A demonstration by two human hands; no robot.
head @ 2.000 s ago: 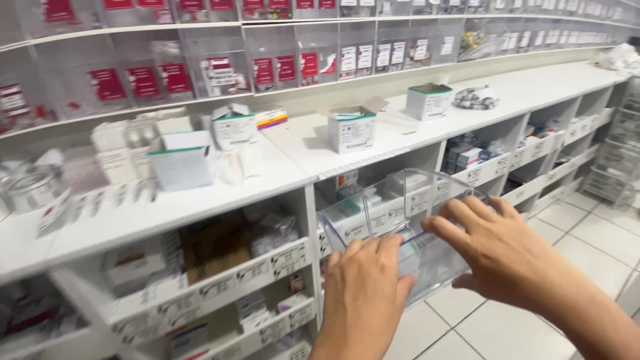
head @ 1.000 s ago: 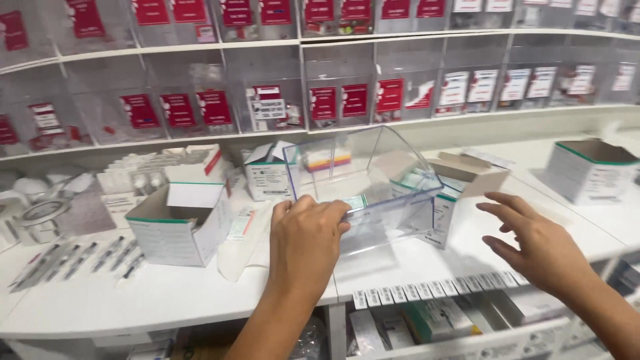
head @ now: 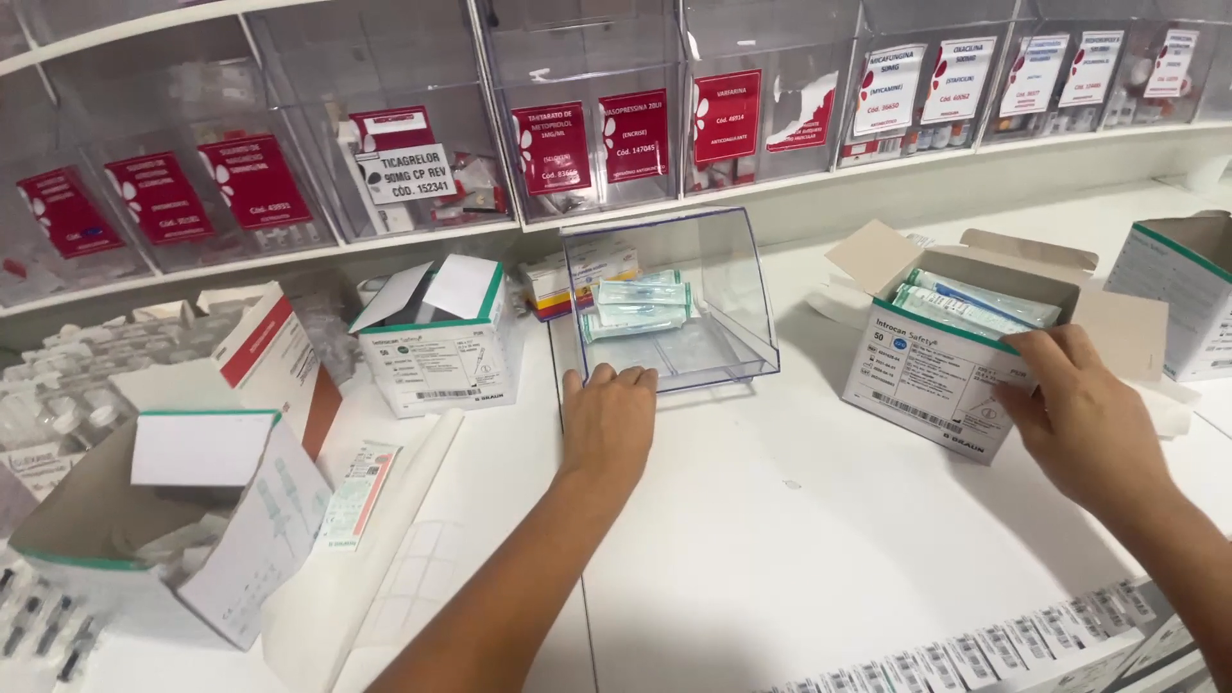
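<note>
A clear plastic bin (head: 741, 337) rests on the white counter (head: 731, 500) with several wrapped catheter packets (head: 640, 303) inside. My left hand (head: 611, 414) is at the bin's near left edge, fingertips on its rim; how firmly they grip is hidden. My right hand (head: 1078, 414) holds the near right upper edge of an open Introcan Safety cardboard box (head: 934, 371), thumb on the front and fingers over the rim. Wrapped packets (head: 972, 303) fill the top of that box.
Left of the bin stand another Introcan box (head: 443, 361), an open box (head: 87, 491), a single packet (head: 358, 496) and many small vials (head: 77, 375). Another carton (head: 1179, 289) is at far right. Labelled clear bins (head: 597, 115) line the shelf behind.
The clear bin, held above the counter earlier, now rests on it. My right hand has moved from free air onto the Introcan box. The view has shifted towards the counter.
</note>
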